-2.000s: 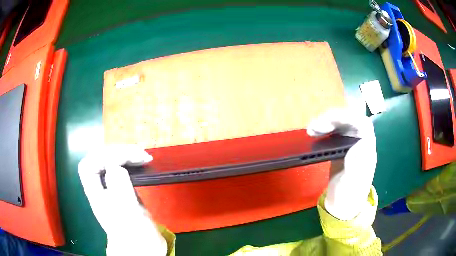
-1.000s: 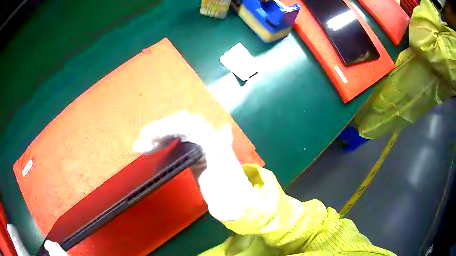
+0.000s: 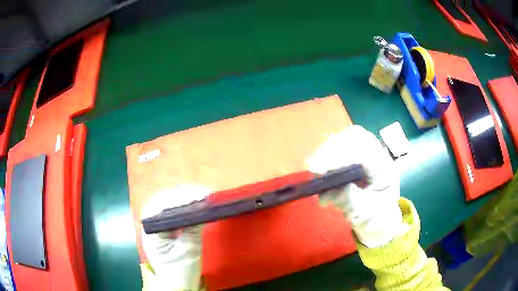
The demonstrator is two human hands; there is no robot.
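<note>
A tablet (image 3: 255,202) is held edge-on above the red-orange foam pad (image 3: 238,142); its thin dark edge faces me, with a small round mark near the middle. My left hand (image 3: 173,233), in a white glove, grips its left end, and my right hand (image 3: 363,185), also in a white glove, grips its right end. Both gloves are overexposed, so finger detail is partly lost. The screen and back faces can hardly be seen. The foam pad has a small white label at its upper left corner.
A white cloth or paper (image 3: 394,140) lies right of the pad. Behind it stand a pale bottle (image 3: 386,69) and a blue tape dispenser (image 3: 419,79). Foam pads with tablets lie left (image 3: 28,210) and right (image 3: 480,122). A yellow sleeve (image 3: 493,227) shows at right.
The view swung right and back. The tablet now shows another edge, without the row of slots seen before. Both hands still hold its ends.
</note>
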